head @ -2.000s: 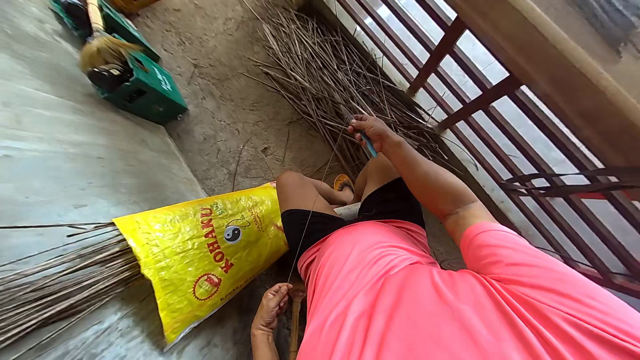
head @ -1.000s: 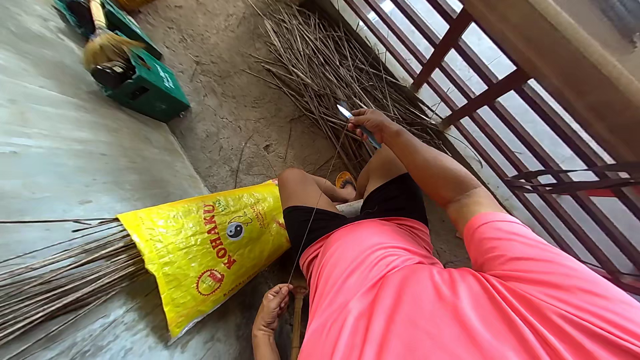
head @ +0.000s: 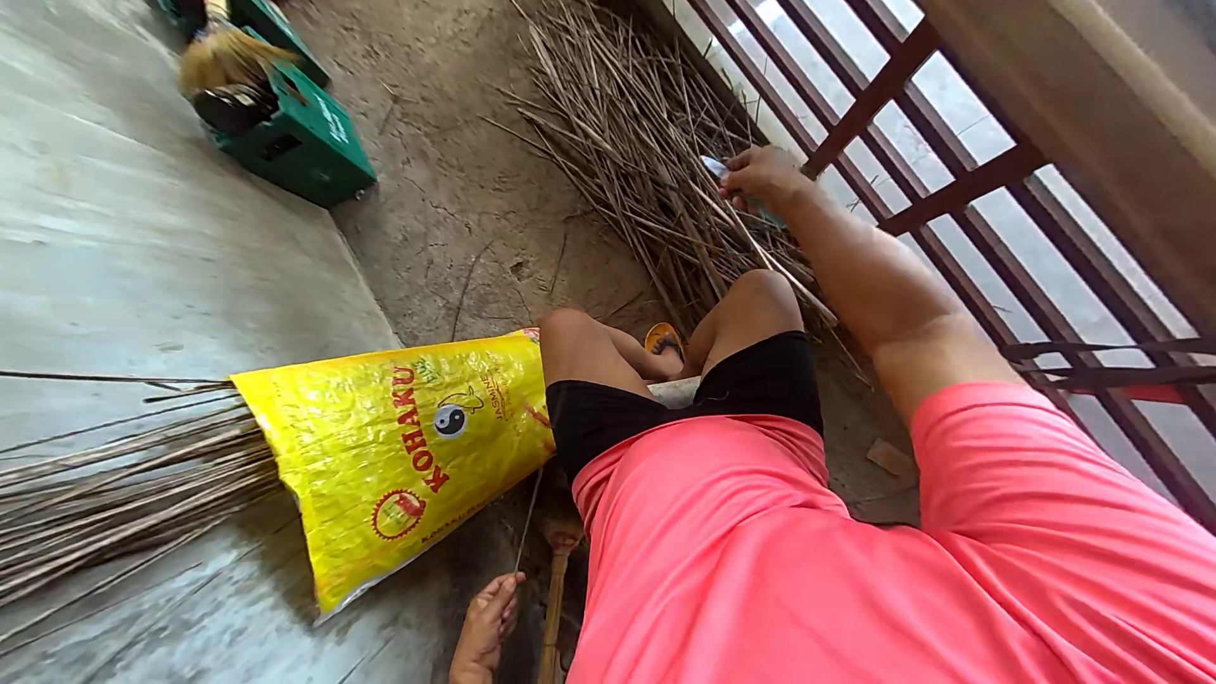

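My right hand (head: 760, 180) is stretched out over a pile of thin dry sticks (head: 646, 142), closed on a small knife (head: 714, 167) whose blade points to the upper left. Part of its bluish handle shows below the fingers. Low in the view, my left hand (head: 492, 613) pinches the end of a thin stick (head: 529, 522) that rises toward my thigh. Beside my left leg lies a yellow printed sack (head: 380, 456), with a bundle of long dry sticks (head: 142, 484) sticking out of its open end.
A green plastic crate (head: 304, 142) with a soft-fibre broom (head: 233, 57) stands at the upper left. Metal railing bars (head: 959, 190) run along the right. A wooden handle (head: 554, 608) is beside my left hand. A concrete ledge (head: 171, 237) lies at the left.
My right hand with the knife has moved outward, away from my knees and toward the railing. The thin stick that crossed my lap earlier no longer shows there. The left hand stays low.
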